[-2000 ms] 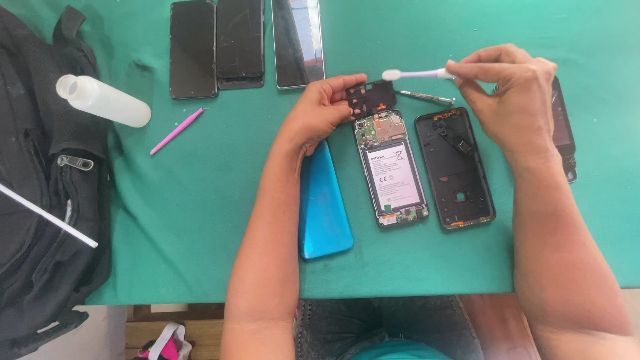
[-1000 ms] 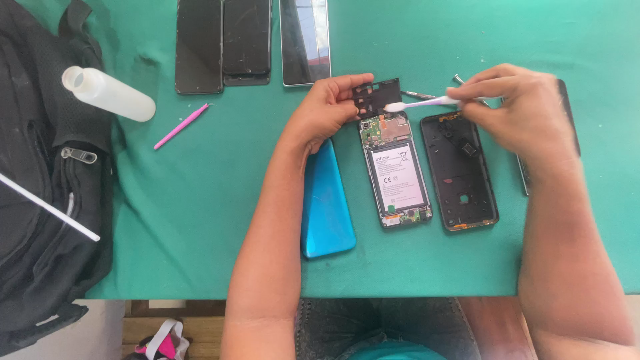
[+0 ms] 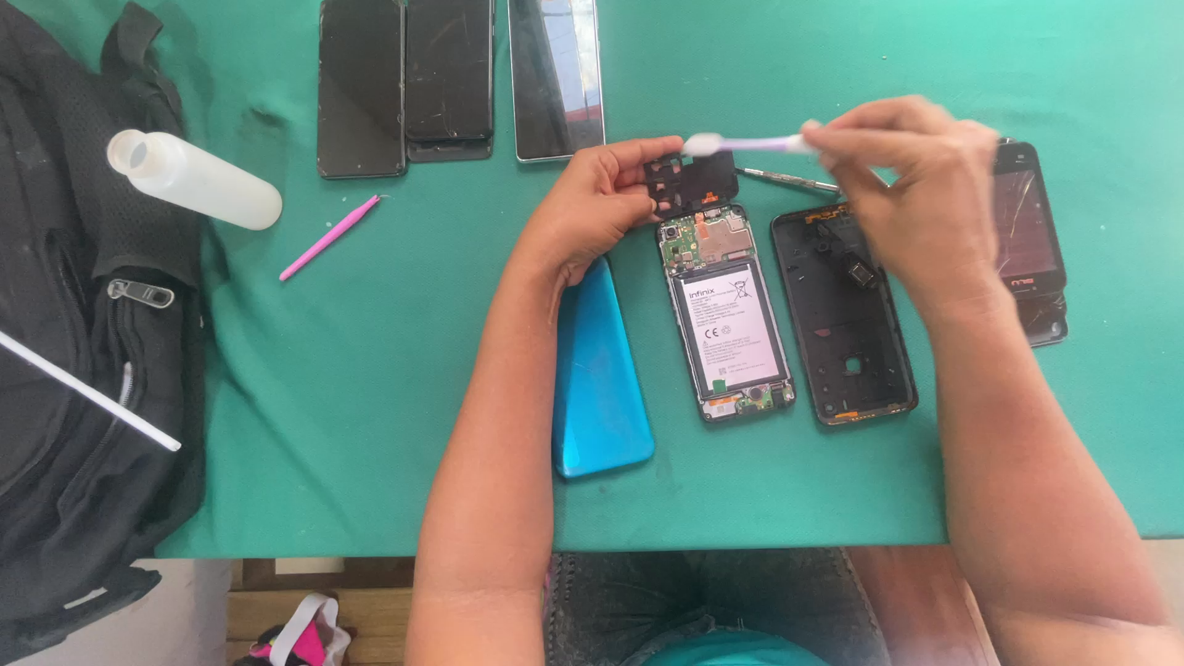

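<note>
My left hand (image 3: 601,199) grips the left edge of a black phone inner cover (image 3: 698,183), held at the top end of an opened Infinix phone. That phone shows its circuit board (image 3: 712,239) and white-labelled battery (image 3: 733,324). My right hand (image 3: 911,185), blurred, holds a toothbrush (image 3: 754,144) by its purple-and-white handle, the head over the cover's top edge; contact cannot be told. Right of the opened phone lies a black phone back housing (image 3: 846,342) with a small loose part in it. A blue phone back cover (image 3: 601,379) lies beside my left forearm. Behind, a metal screwdriver (image 3: 786,179) lies partly hidden.
Several dark phones (image 3: 363,92) lie at the back, one with a silver edge (image 3: 555,83). Another cracked phone (image 3: 1029,222) rests on the right. A pink plastic tool (image 3: 329,238), a white bottle (image 3: 208,180) and a black backpack (image 3: 55,277) with a white stick (image 3: 92,393) are on the left.
The toothbrush head has moved from over the cover's lower part to its top edge since one second ago. My left hand stays on the cover.
</note>
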